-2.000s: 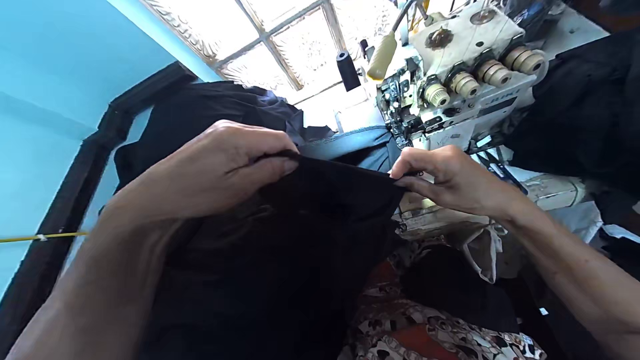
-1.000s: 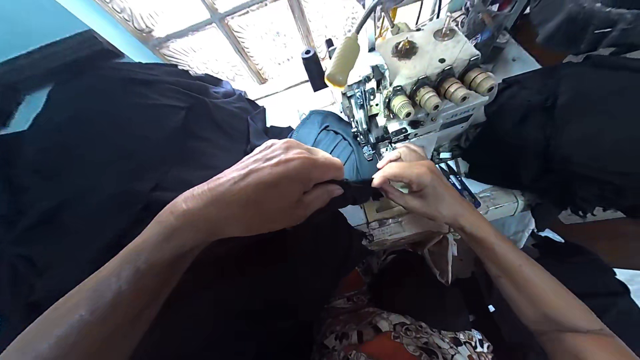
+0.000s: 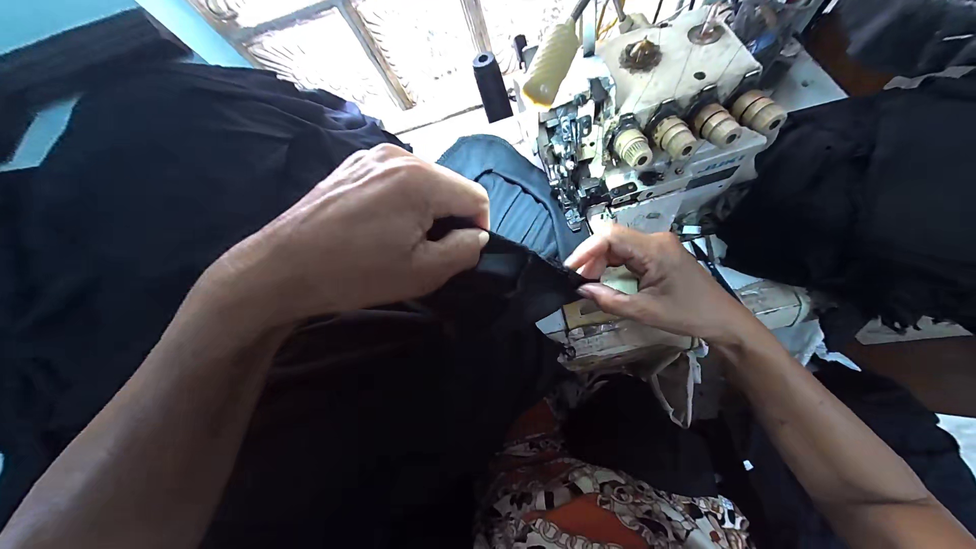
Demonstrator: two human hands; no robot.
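My left hand (image 3: 381, 225) pinches the edge of a black cloth (image 3: 503, 305) between thumb and curled fingers. A short stretch of that edge runs to my right hand (image 3: 648, 282), whose thumb and fingertips grip it at its right end, just in front of the sewing machine's needle area. The cloth hangs below both hands. Beyond them stands a white Juki overlock sewing machine (image 3: 679, 69) with several tension dials. A blue-grey fabric piece (image 3: 511, 191) lies behind the held edge, left of the machine's needle area.
A black thread cone (image 3: 492, 88) stands beside the machine near the window. More black cloth (image 3: 114, 198) is heaped at the left, and another dark pile (image 3: 862, 183) lies at the right. Patterned fabric (image 3: 610, 503) shows at the bottom, below the machine's worn front edge.
The cloth edge was stretched between my hands two seconds ago; a second ago my hands were close together, and now they are further apart again. The view has shifted to the right.
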